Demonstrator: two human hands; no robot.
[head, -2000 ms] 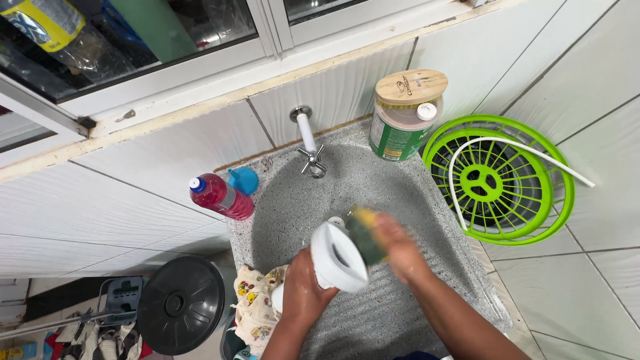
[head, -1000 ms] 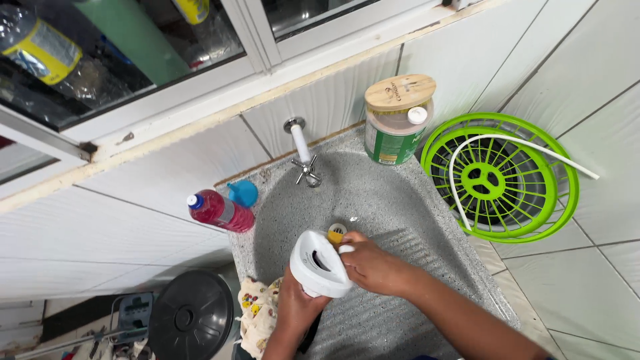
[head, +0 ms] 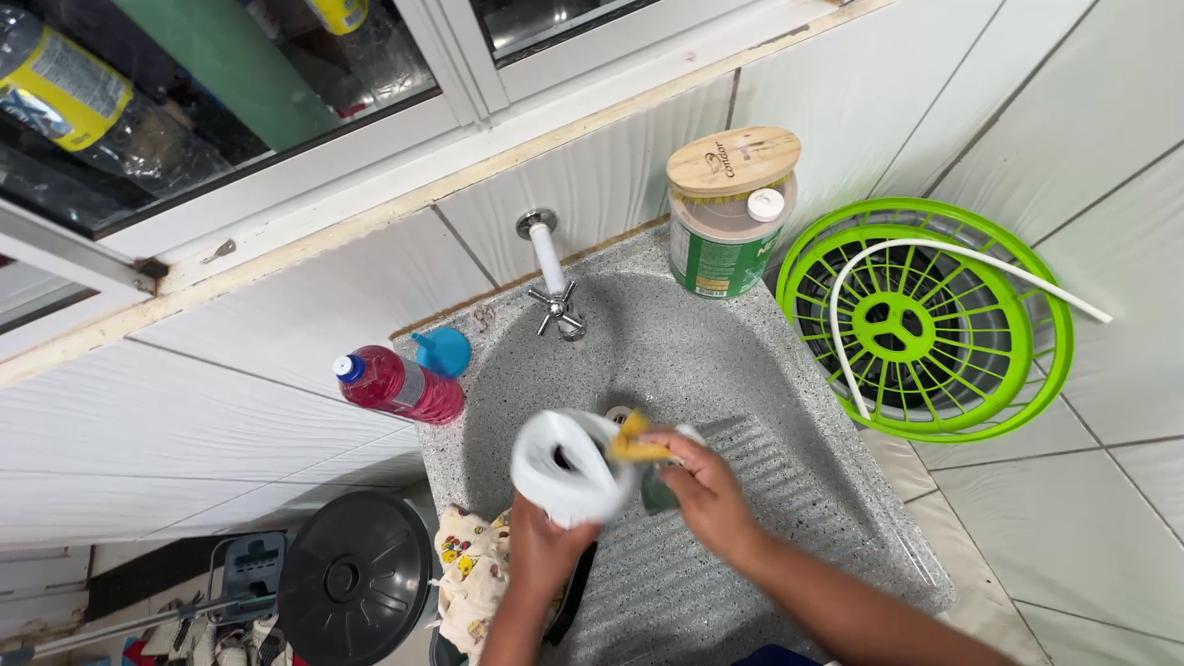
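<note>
Over the grey speckled sink (head: 703, 342), my left hand (head: 548, 546) grips a white plastic container (head: 566, 467) from below, its opening tilted up and a dark spot showing inside. My right hand (head: 708, 486) pinches a yellow and green sponge (head: 638, 439) close to the container's right side; both are blurred. Whether the sponge touches the container cannot be told. Behind them is a wall tap (head: 558, 310) with a cross handle. A patterned cloth (head: 472, 578) hangs over the sink's left edge, beside my left wrist.
A pink liquid bottle (head: 402, 384) and a blue funnel (head: 444, 351) stand on the left rim. At the back corner, a wooden-backed brush (head: 733, 162) tops a green-labelled tub (head: 721, 245). Right of the sink sits a green slotted basket (head: 1017, 370); a black lid (head: 342, 578) is lower left.
My right hand has moved from the container's rim, where it was a second ago, to its right side, and the yellow part of the sponge shows more. The left hand keeps hold of the container.
</note>
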